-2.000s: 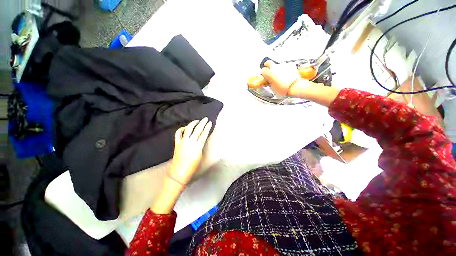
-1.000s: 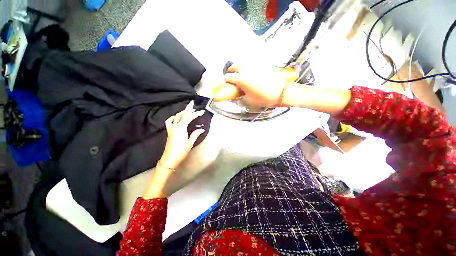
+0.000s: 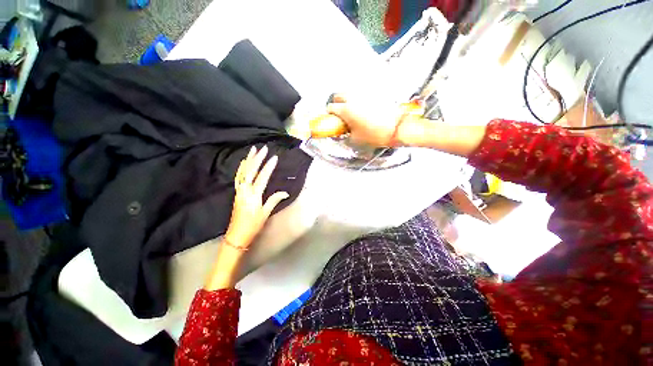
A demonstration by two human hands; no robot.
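A dark garment (image 3: 172,157) lies over the left half of the white pressing table (image 3: 286,43) and over a cream board (image 3: 208,275) with a rounded end. A dark button (image 3: 134,208) shows on it. My left hand (image 3: 252,196) lies on the garment near its right end, fingers apart and flat. My right hand (image 3: 369,121) is closed round the orange handle of the steam iron (image 3: 358,159). The iron's tip is at the garment's right edge, just right of my left fingertips. The iron's underside is hidden.
Black cables (image 3: 528,71) hang at the upper right. An open cardboard box (image 3: 501,207) with paper and a yellow item is right of the table. Blue crates (image 3: 32,175) stand at the left. More dark cloth (image 3: 54,286) hangs at the lower left. A checked apron (image 3: 401,286) is in front.
My right hand has brought the iron left from the right side of the table to the garment's edge. My left hand has shifted slightly left and its fingers have spread flat.
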